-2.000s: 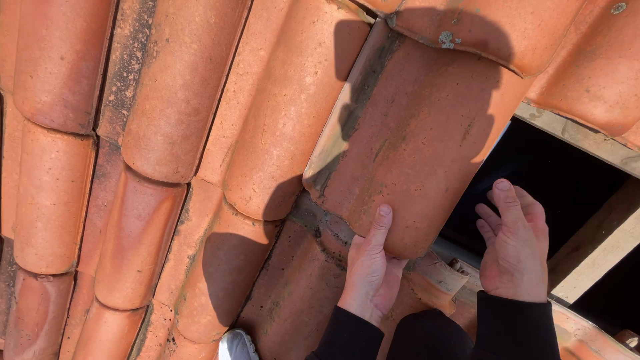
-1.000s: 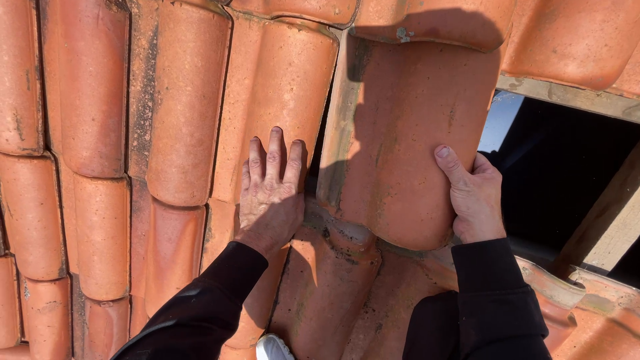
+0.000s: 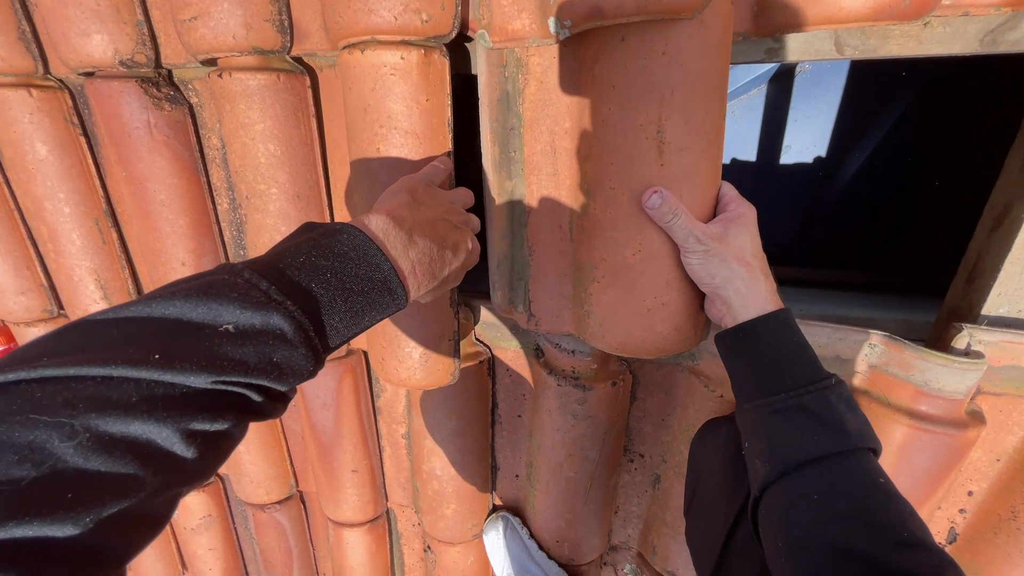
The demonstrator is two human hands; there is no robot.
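Observation:
A clay roof tile (image 3: 632,208) lies with its upper end under the tile row above, its lower edge over the tiles below. My right hand (image 3: 716,252) grips its right edge, thumb on top and fingers out of sight underneath. My left hand (image 3: 432,224) is at the right edge of the neighbouring clay tile (image 3: 400,104), its fingers curled at the dark gap (image 3: 468,160) between the two tiles. Whether those fingers hold that edge is hard to tell.
Right of the gripped tile is a dark opening (image 3: 880,192) with a bluish, reflecting surface inside. A wooden batten (image 3: 880,38) crosses above it and a wooden beam (image 3: 988,264) slants at its right. A white shoe (image 3: 516,548) rests on the lower tiles.
A gap now shows along the left side of the gripped tile. My left hand, flat on the neighbouring tile a second ago, has curled at its edge. My right hand has taken hold since two seconds ago.

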